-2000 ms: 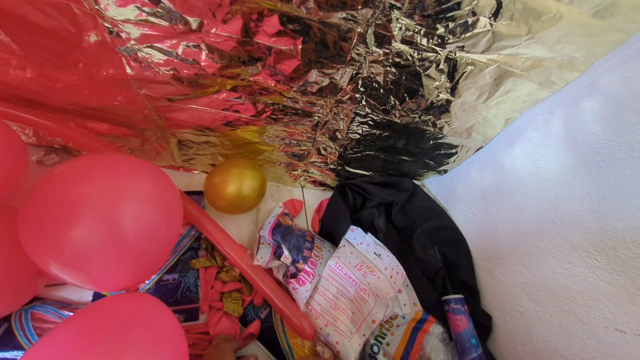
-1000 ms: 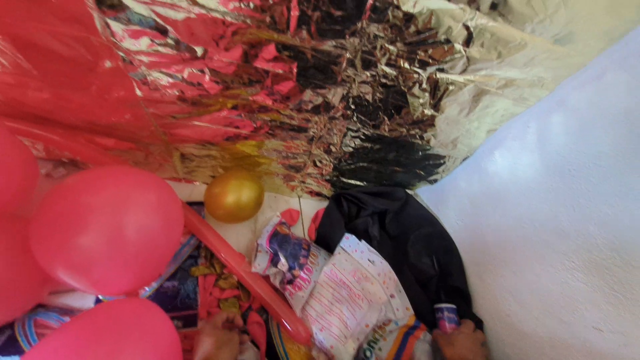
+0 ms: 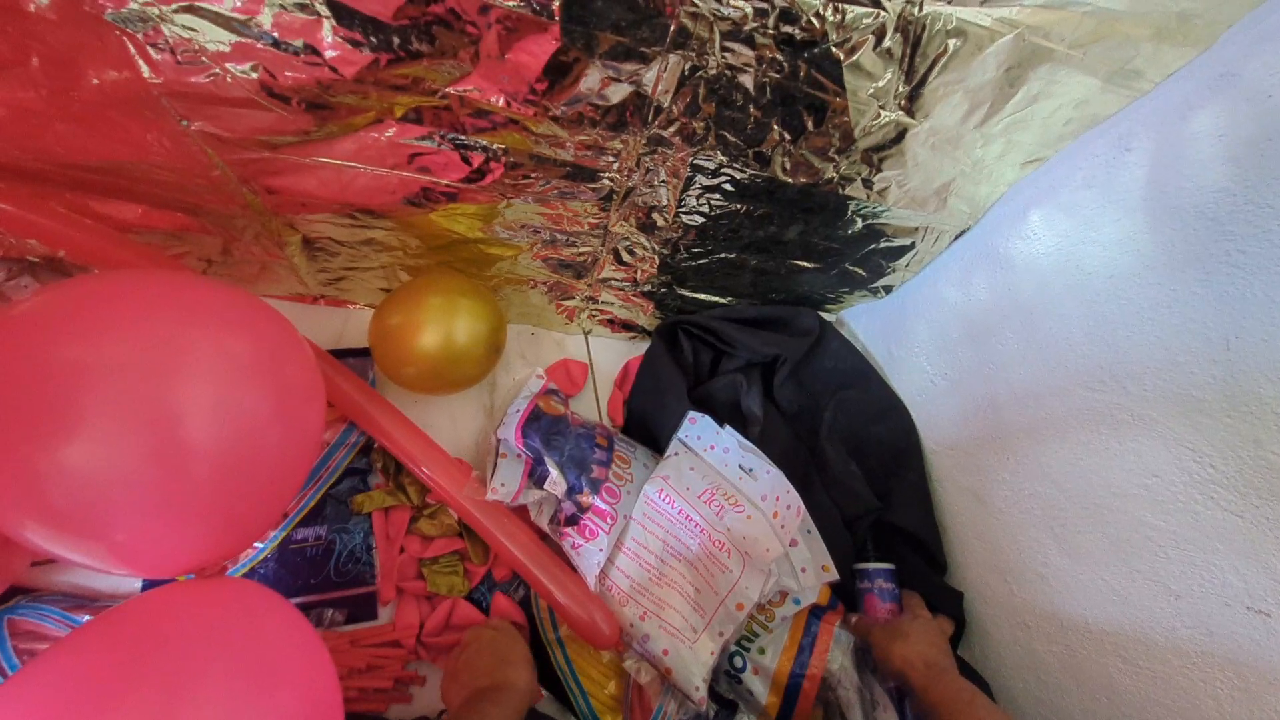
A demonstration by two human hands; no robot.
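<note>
At the bottom edge, my left hand (image 3: 490, 665) is among deflated pink balloons (image 3: 450, 620); its fingers are mostly hidden, so what it holds cannot be told. My right hand (image 3: 910, 640) is closed around a small printed cylindrical container (image 3: 877, 590) at the lower right, in front of a black cloth (image 3: 790, 380). Between the hands lie a white dotted balloon bag (image 3: 700, 540), a second printed balloon bag (image 3: 570, 460) and a clear striped bag (image 3: 780, 650). A long inflated red balloon (image 3: 470, 500) slants down toward my left hand.
Large inflated pink balloons (image 3: 160, 420) fill the left side. A gold balloon (image 3: 438, 330) rests near a crumpled metallic foil sheet (image 3: 600, 150) across the back. Dark balloon packaging (image 3: 320, 560) lies beneath the balloons. A white textured wall (image 3: 1120, 400) bounds the right side.
Both hands have come into view at the bottom since the earliest frame. My right hand has taken hold of the cylindrical container, which stood by the black cloth without a visible hand on it.
</note>
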